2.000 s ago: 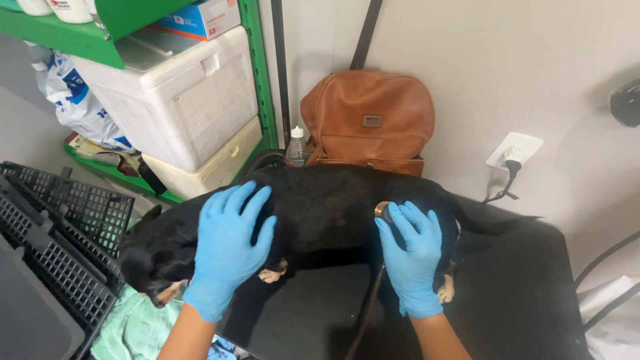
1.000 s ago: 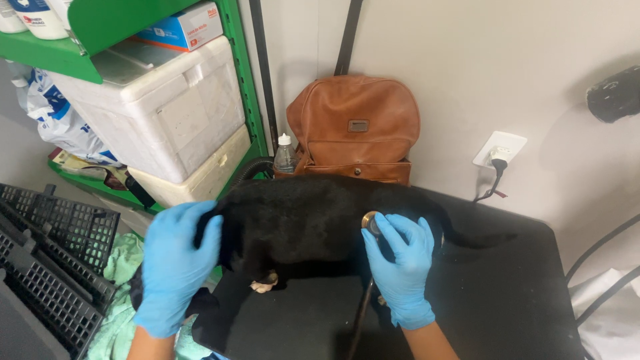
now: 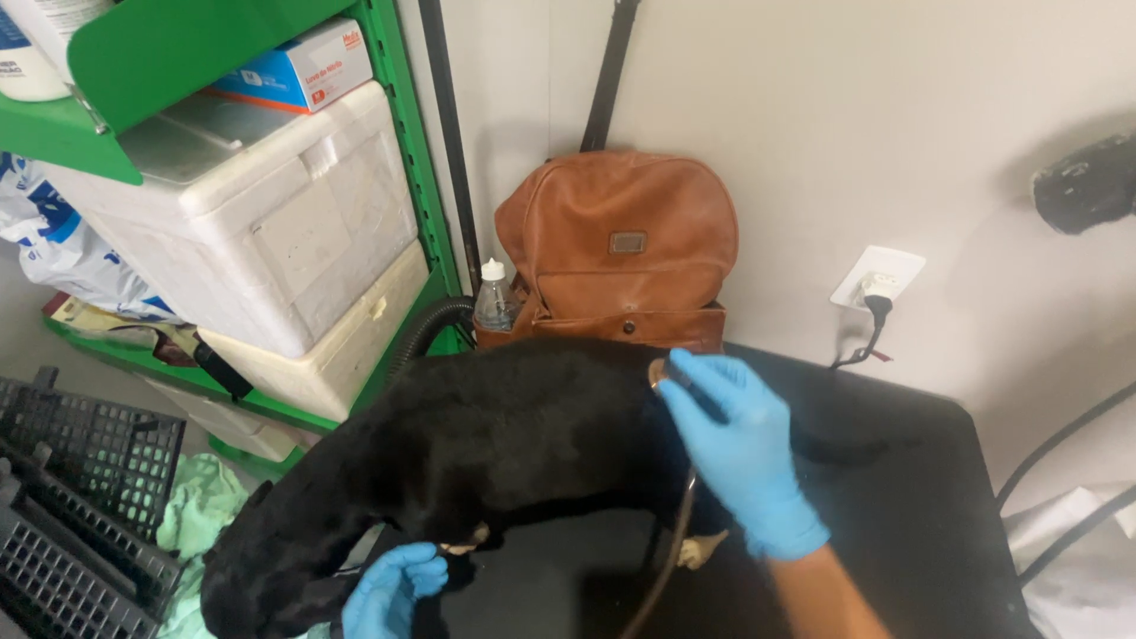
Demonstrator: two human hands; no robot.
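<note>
A black dog (image 3: 532, 435) stands on the black tabletop (image 3: 550, 577), its head low at the left and its tail end at the right. My right hand (image 3: 741, 444), in a blue glove, grips a stethoscope's chest piece (image 3: 658, 374) at the dog's hindquarters. The stethoscope tube (image 3: 670, 559) hangs from there toward the bottom edge. My left hand (image 3: 395, 590), also gloved, is beside a light front paw (image 3: 466, 541) with its fingers curled; whether it holds anything is not clear.
A brown leather backpack (image 3: 630, 240) and a clear bottle (image 3: 496, 297) stand behind the dog. Foam boxes (image 3: 293, 240) and a glove box (image 3: 306, 67) fill the green shelf (image 3: 426, 177) at left. Black plastic grates (image 3: 89, 453) lie beside a green cloth (image 3: 200, 506). A plug sits in the wall outlet (image 3: 879, 275).
My left hand has left the dog's head and shoulder area and is now low by the front paw. My right hand still has the chest piece, now near the rump.
</note>
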